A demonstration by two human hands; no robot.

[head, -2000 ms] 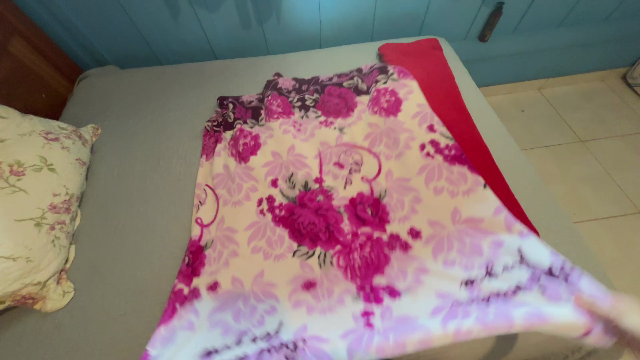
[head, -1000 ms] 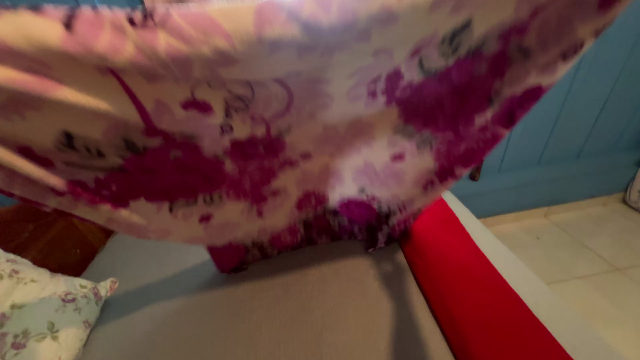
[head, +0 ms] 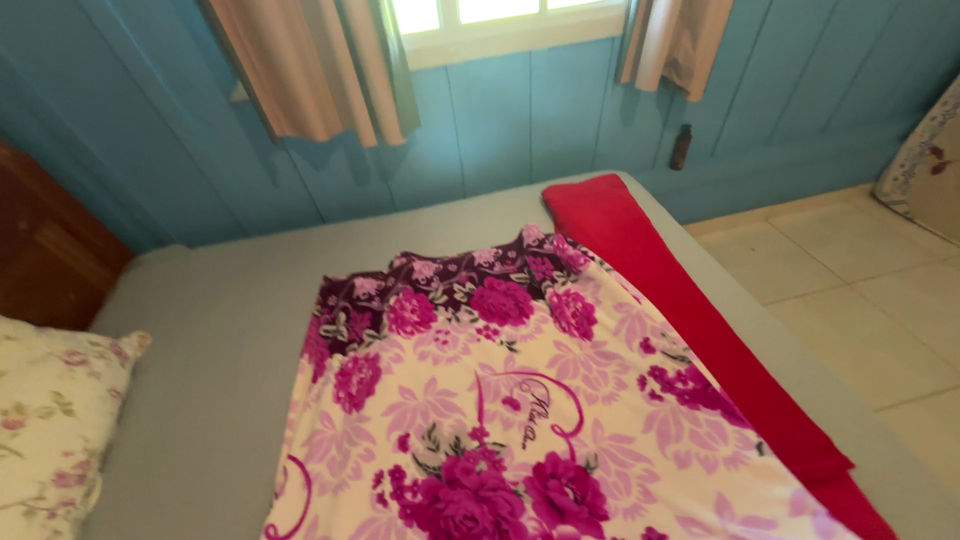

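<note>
A floral blanket [head: 510, 390] in cream, pink and magenta lies spread over the middle of the bed, its near part running out of the bottom of the view. Its far edge has a dark purple patterned border [head: 450, 281] and is wavy. Along its right side lies a long folded red cloth [head: 675, 300], partly covered by the blanket's right edge. Under both is a grey fitted sheet [head: 210, 360] on the mattress. Neither my left hand nor my right hand is in view, so what they hold is hidden.
At the left are a floral pillow [head: 56, 427] and a wooden headboard [head: 56, 240]. A blue panelled wall [head: 495, 127] with a window and curtains [head: 322, 67] stands behind the bed. Tiled floor [head: 862, 300] and a patterned item [head: 930, 165] are at the right.
The blanket, raised in the air one second ago, now lies down on the bed. A hand seen at the lower right two seconds ago is out of view. The view has tilted up.
</note>
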